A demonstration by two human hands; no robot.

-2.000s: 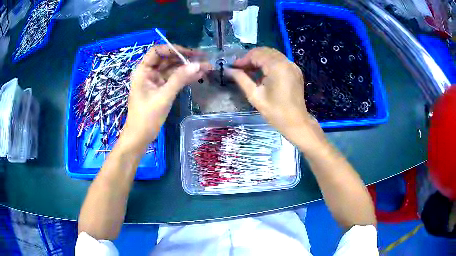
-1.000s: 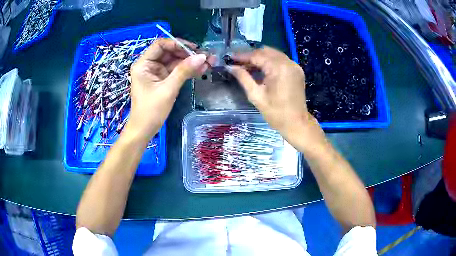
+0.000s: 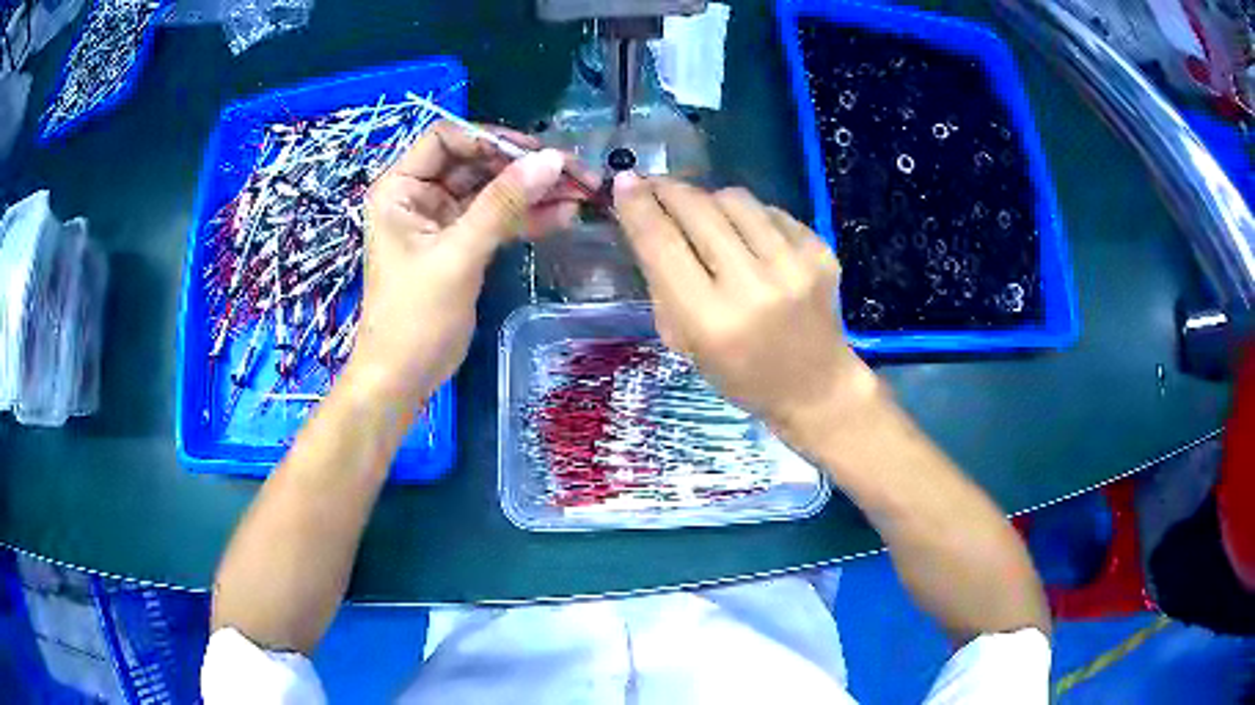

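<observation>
My left hand (image 3: 447, 221) holds a thin stick part (image 3: 475, 128) between thumb and fingers, its white end pointing up and left, its dark red end pointing right. My right hand (image 3: 730, 276) is just right of it, fingertips close together near the stick's right end; whether they grip anything is hidden. A small black ring (image 3: 622, 159) lies on the fixture under the press ram (image 3: 626, 76), just above my right fingertips. The clear plastic box (image 3: 516, 475) holds sticks in rows, red ends left, below my hands.
The left blue tray (image 3: 197, 400) holds jumbled sticks. The right blue tray (image 3: 1058, 276) holds many small rings. The shiny press lever (image 3: 1142, 152) curves down at the upper right. Clear containers (image 3: 52, 310) stand far left. A white tag (image 3: 695, 58) is beside the press.
My right hand has moved down slightly and turned more palm-down, its fingers now straighter. The black ring on the fixture is now uncovered. The stick in my left hand has tilted flatter.
</observation>
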